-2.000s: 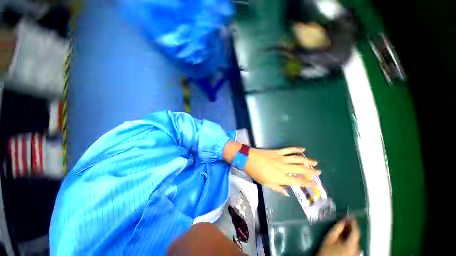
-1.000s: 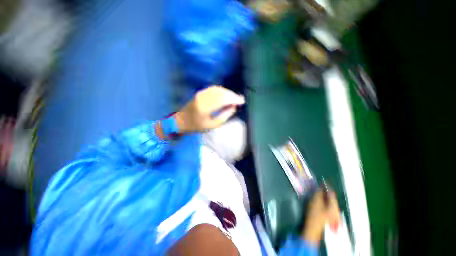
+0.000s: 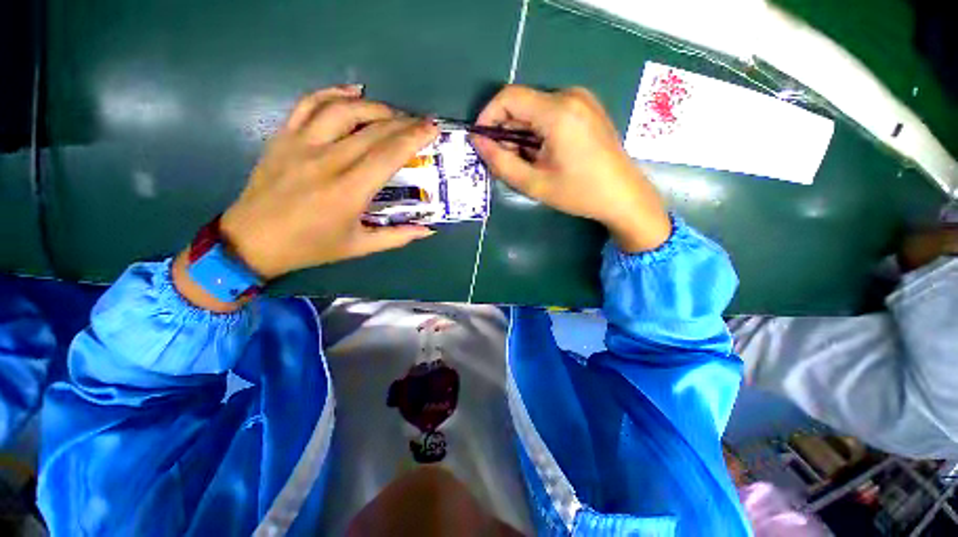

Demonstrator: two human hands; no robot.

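Observation:
An open phone [image 3: 460, 180] lies on the green mat in front of me, its circuit board end to the right and a yellow-orange flex cable beside a dark strip inside. My left hand [image 3: 326, 178] lies over its left part and hides it, fingertips at the phone's far edge. My right hand [image 3: 562, 152] holds dark tweezers [image 3: 504, 133], whose tip points left to the phone's far edge by my left fingertips. Whether the tip grips a piece cannot be seen. A white card [image 3: 735, 128] with scattered tiny red pieces [image 3: 665, 98] at its left end lies to the right.
A white rail [image 3: 830, 79] curves along the far right, with a green belt [image 3: 882, 23] beyond it. A neighbouring person's pale sleeve [image 3: 872, 351] is at the right edge. Blue cloth [image 3: 32, 346] shows at the left edge. A thin pale line crosses the mat.
The view has swung round to face the bench squarely. My left hand has come from my lap side onto the phone. The tweezers in my right hand are now at the phone's far edge.

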